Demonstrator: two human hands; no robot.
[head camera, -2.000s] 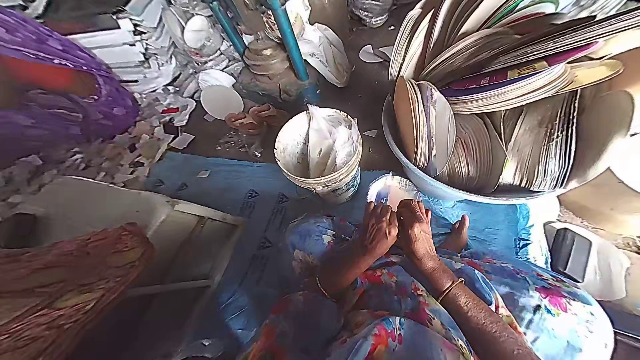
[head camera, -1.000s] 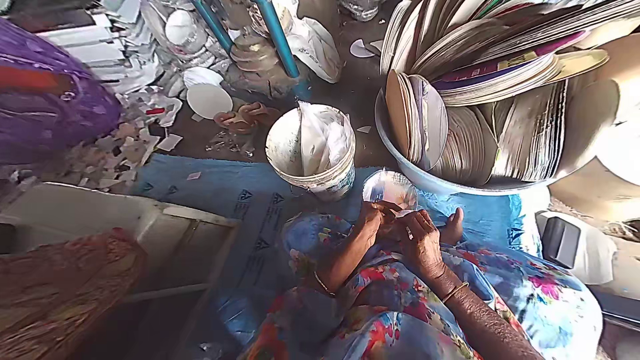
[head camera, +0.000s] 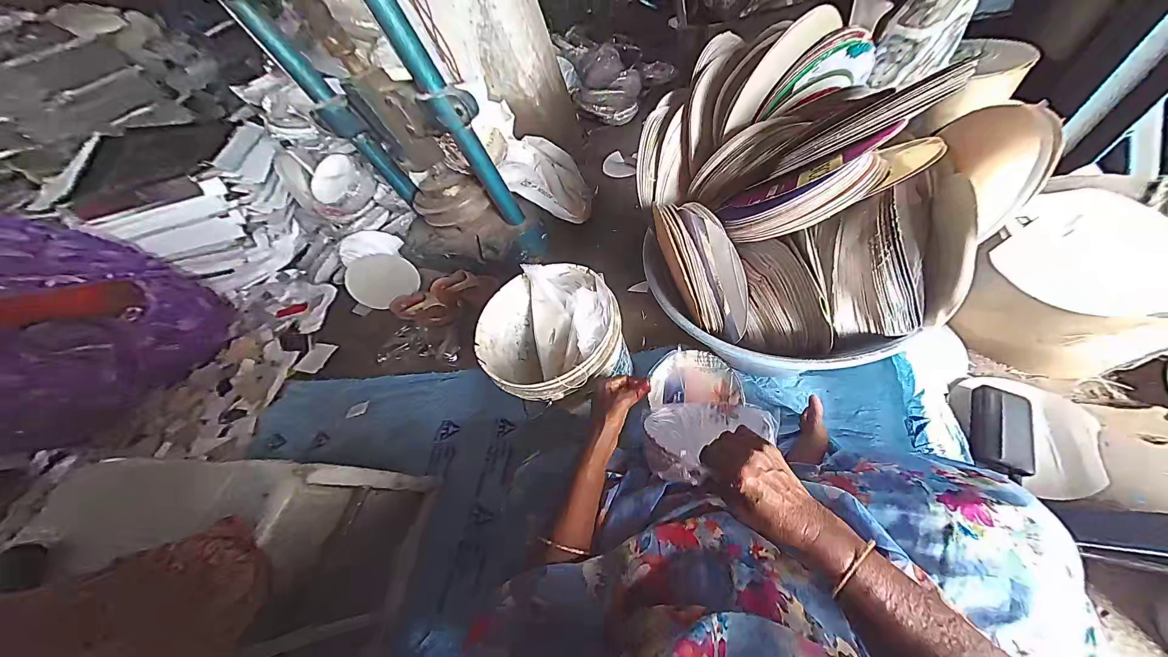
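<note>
A thin translucent plastic sheet or bag (head camera: 684, 436) spreads over my lap, and my right hand (head camera: 750, 465) is closed on its right side. Just above it lies a round printed disc or shallow dish (head camera: 696, 380) with a pale rim. My left hand (head camera: 622, 396) is raised near the disc's left edge with its fingertips together; whether anything thin is between them is unclear. A dirty white plastic bucket (head camera: 502, 339) holding white film or paper (head camera: 570, 315) stands directly behind my left hand.
A wide basin (head camera: 671, 306) heaped with round cardboard discs (head camera: 785, 283) stands at the back right. Blue metal legs (head camera: 474, 155) rise behind the bucket. Scraps and stacked paper (head camera: 173, 228) cover the left floor, beside a purple bundle (head camera: 100, 338). A black object (head camera: 1002, 429) lies right.
My hands have parted: the left has moved left toward the bucket, while the right stays by my lap. The translucent sheet now shows spread out below the disc.
</note>
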